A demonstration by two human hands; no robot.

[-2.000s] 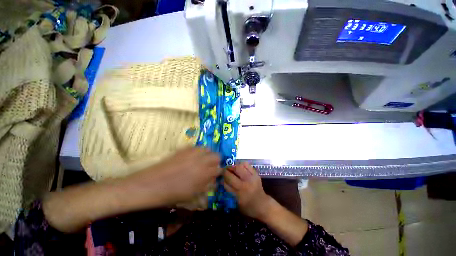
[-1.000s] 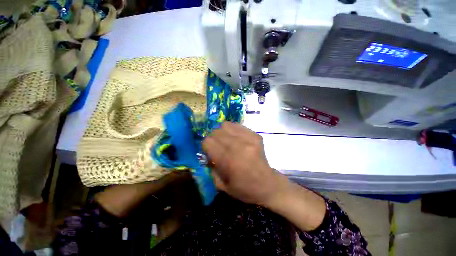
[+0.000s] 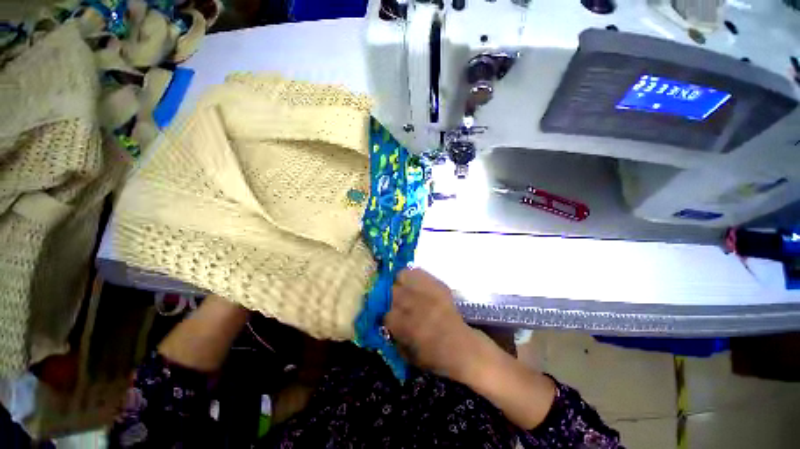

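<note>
The cream woven bag body [image 3: 289, 188] lies on the table left of the needle, its flat handle [image 3: 232, 167] folded over it. The teal flowered lining [image 3: 392, 206] runs along the bag's right edge, from beside the presser foot [image 3: 443, 186] down past the table's front edge. My right hand [image 3: 425, 323] grips the lining near the front edge. My left hand is hidden under the bag at the lower left; only the wrist and forearm [image 3: 207, 331] show.
The white sewing machine [image 3: 561, 105] stands at the back and right, its display lit. Red-handled thread snips [image 3: 554, 204] lie right of the needle. Cream bags [image 3: 48, 188] are heaped at far left, beside a blue piece [image 3: 174, 96]. A dark tool [image 3: 763, 245] lies at far right.
The lining, bunched over the bag a second ago, now hangs along its right edge. My right hand has moved down and slightly left. The bag's near side has spread and shifted towards the left front.
</note>
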